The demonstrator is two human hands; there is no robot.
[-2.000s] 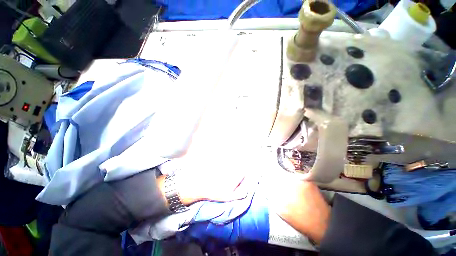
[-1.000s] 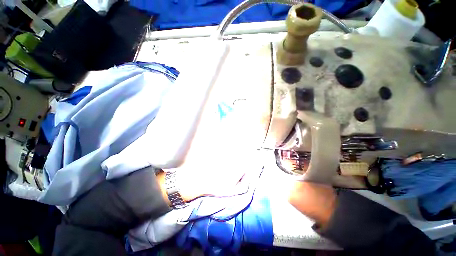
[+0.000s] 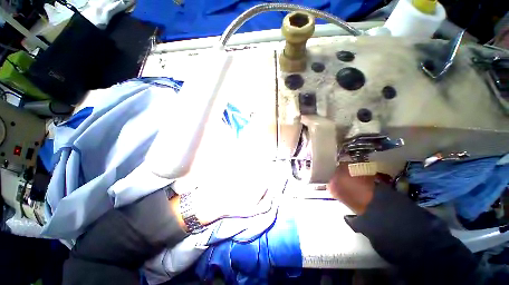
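The light-blue garment point(image 3: 117, 128) lies in a soft heap left of the needle area, partly bleached by glare. Its royal-blue cloth point(image 3: 282, 242) hangs over the table's front edge. My left hand point(image 3: 223, 197) lies flat on the cloth in front of the machine head; glare washes out its fingers, and a metal watch shows at the wrist. My right hand point(image 3: 351, 189) is at the head's left end, under the tension knob point(image 3: 363, 168); its fingertips are hidden behind the machine. The cream sewing machine head point(image 3: 413, 117) stands at right. The needle is lost in glare.
A white lamp arm point(image 3: 195, 122) stands left of the head. A thread cone point(image 3: 416, 19) and royal-blue cloth point(image 3: 195, 19) are behind. Light-blue strands point(image 3: 457, 186) hang at right. A second machine point(image 3: 19, 133) is at far left, with a black box point(image 3: 72, 53) behind it.
The view has shifted, so the machine head sits further left in the picture. My right hand has moved back and up, from beside the needle area to beneath the tension knob. My left hand stays on the cloth.
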